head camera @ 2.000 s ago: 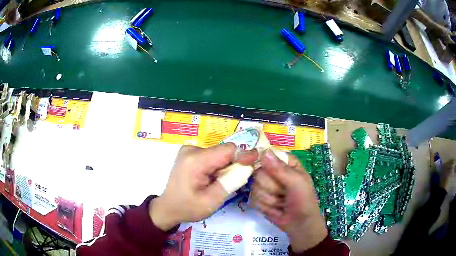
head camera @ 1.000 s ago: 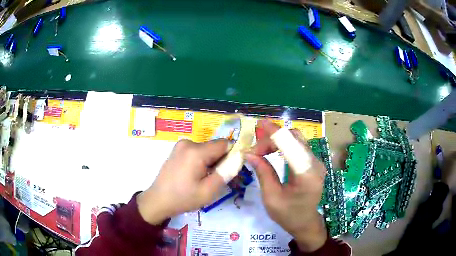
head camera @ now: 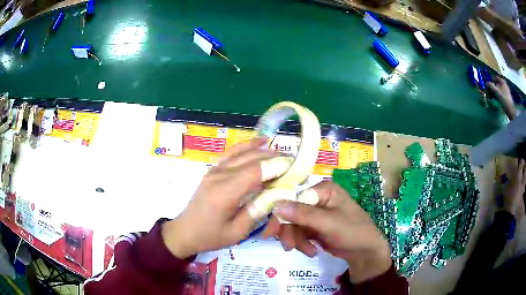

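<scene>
A cream masking tape roll (head camera: 310, 138) stands upright in front of me, its ring open toward me. My left hand (head camera: 222, 193) holds the roll by its lower left side; its thumb and a finger are wrapped in cream tape. My right hand (head camera: 334, 222) is just below the roll, its thumb and fingers pinching a short pale strip of tape (head camera: 286, 211) near the left thumb. A right finger is also wrapped in tape. A blue battery pack (head camera: 258, 229) lies under my hands, mostly hidden.
Green circuit board panels (head camera: 429, 201) are heaped at the right on brown board. Several blue battery packs (head camera: 385, 53) lie on the green conveyor belt (head camera: 173, 75). Pale pieces (head camera: 8, 138) stand at the left bench edge. Another person's hand (head camera: 503, 95) reaches over the belt at far right.
The tape roll has turned and risen so its full ring shows. My right hand has moved below it. Battery packs on the belt have shifted right. Another person's hand has come in at the right.
</scene>
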